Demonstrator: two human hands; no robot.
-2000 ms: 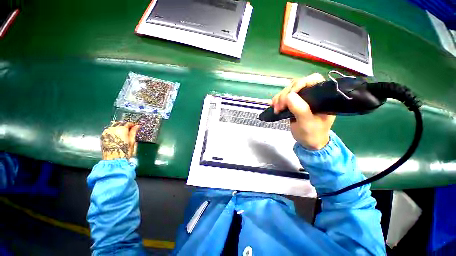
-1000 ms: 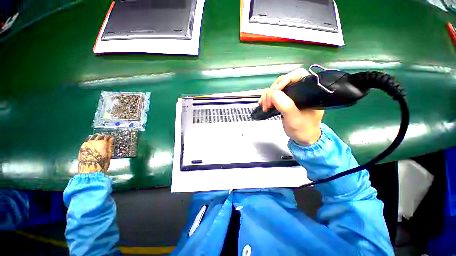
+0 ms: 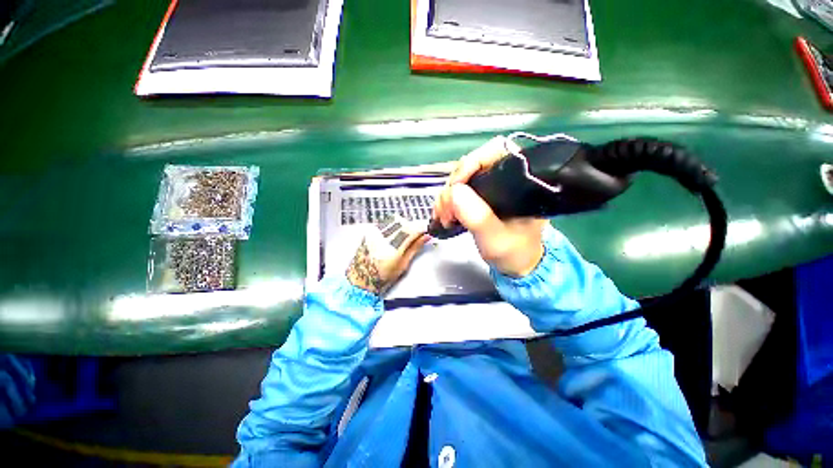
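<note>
A grey laptop [image 3: 438,274], bottom side up with a band of vent slots, lies on a white sheet [image 3: 448,324] in front of me. My right hand [image 3: 493,219] grips a black electric screwdriver [image 3: 557,178], its tip pointing left and down over the laptop. My left hand [image 3: 384,256] is over the laptop's left half, its fingertips close to the screwdriver tip, with grey bands on the fingers. Whether the fingers hold a screw is too small to tell. The upper screw bag [image 3: 215,194] and lower screw tray [image 3: 203,263] lie to the left.
Two more grey laptops, one at the back left [image 3: 237,37] and one at the back centre [image 3: 511,23], lie on white and orange-red layers on the green bench [image 3: 658,164]. The black screwdriver cord [image 3: 717,228] loops down at the right. A red-edged object [image 3: 813,71] is at the far right.
My left hand has moved right, from the lower screw tray to the laptop beside the screwdriver tip. My right hand and the screwdriver have shifted slightly left and down. The view has shifted a little.
</note>
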